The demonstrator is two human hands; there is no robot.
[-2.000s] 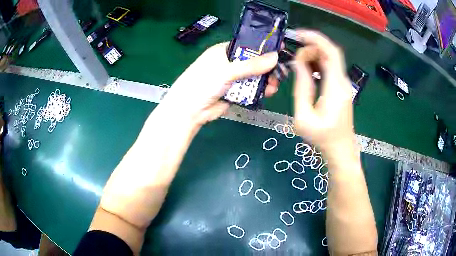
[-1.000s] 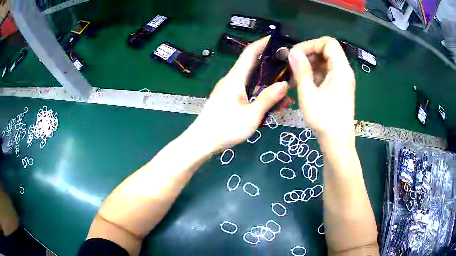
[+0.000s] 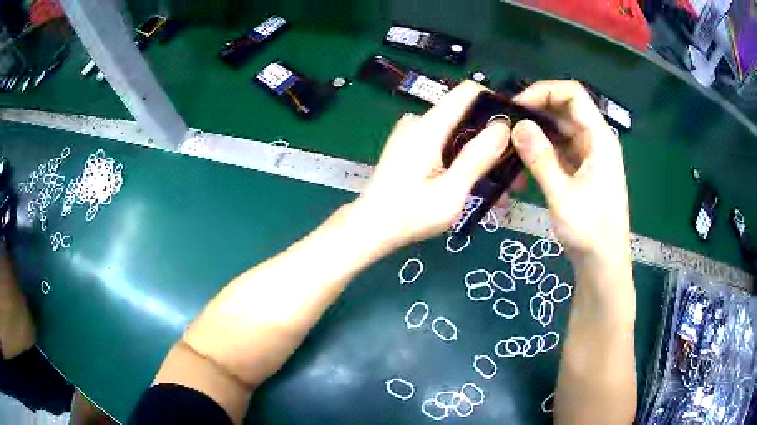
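Observation:
A black phone body (image 3: 484, 192) is held above the pale metal strip, tilted, with part of its white keypad area showing at the lower end. My left hand (image 3: 444, 162) is shut on its left side, thumb across the upper part. My right hand (image 3: 573, 158) grips the upper right end, thumb tip close to my left thumb. A small round component (image 3: 498, 119) with a light rim shows at the upper end between the thumbs, partly covered. White rings (image 3: 444, 329) lie loose on the dark green worktop below.
Several phone bodies (image 3: 286, 85) lie on the green conveyor belt beyond the metal strip (image 3: 319, 170). A clear parts tray (image 3: 705, 353) is at right. A ring pile (image 3: 98, 181) and a grey post (image 3: 133, 79) are at left. Another person's arm (image 3: 15, 303) shows at the left edge.
My right hand has moved from beside the phone's upper end onto it, and both thumbs now press there. The silvery round component, earlier at my right fingertips, now shows at the phone's upper end.

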